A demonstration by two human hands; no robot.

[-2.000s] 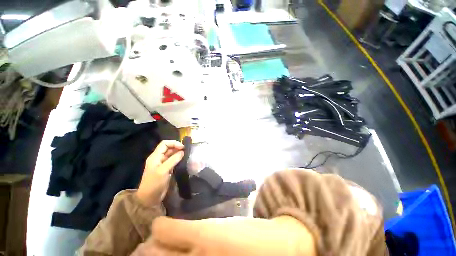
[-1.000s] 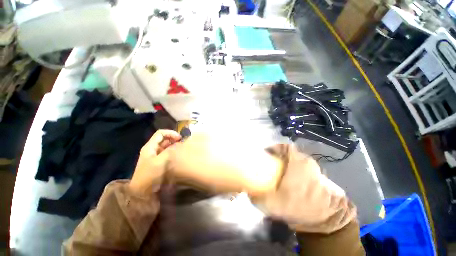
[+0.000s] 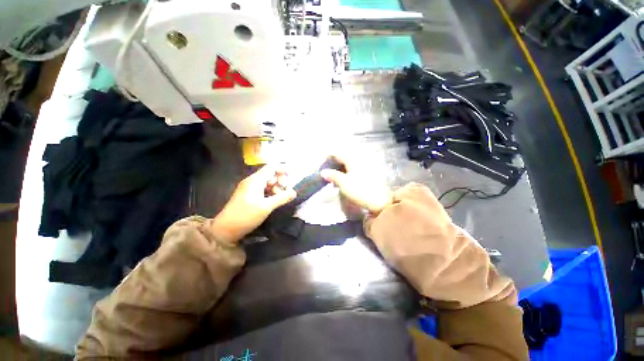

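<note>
My left hand (image 3: pixel 253 203) and my right hand (image 3: pixel 356 187) hold a short black strap (image 3: pixel 311 185) between them, in front of the white sewing machine head (image 3: pixel 205 60). The fingers of both hands pinch its ends. Another black strap piece (image 3: pixel 289 227) lies on the metal table just below my left hand. A yellow block (image 3: pixel 252 151) sits at the left of the bright needle area. Glare washes out the clamp and the edge of my right hand.
A pile of wide black straps (image 3: pixel 120 176) lies at the left. A pile of white-striped black straps (image 3: pixel 455 123) lies at the right, with a thin dark cord (image 3: pixel 469 192) beside it. A blue bin (image 3: pixel 582 303) with dark pieces stands at the lower right. Teal plates (image 3: pixel 381 53) are behind.
My right hand has come from across the front of my left hand to the right end of the strap. The strap, upright in my left hand earlier, now slants between both hands. The view has shifted.
</note>
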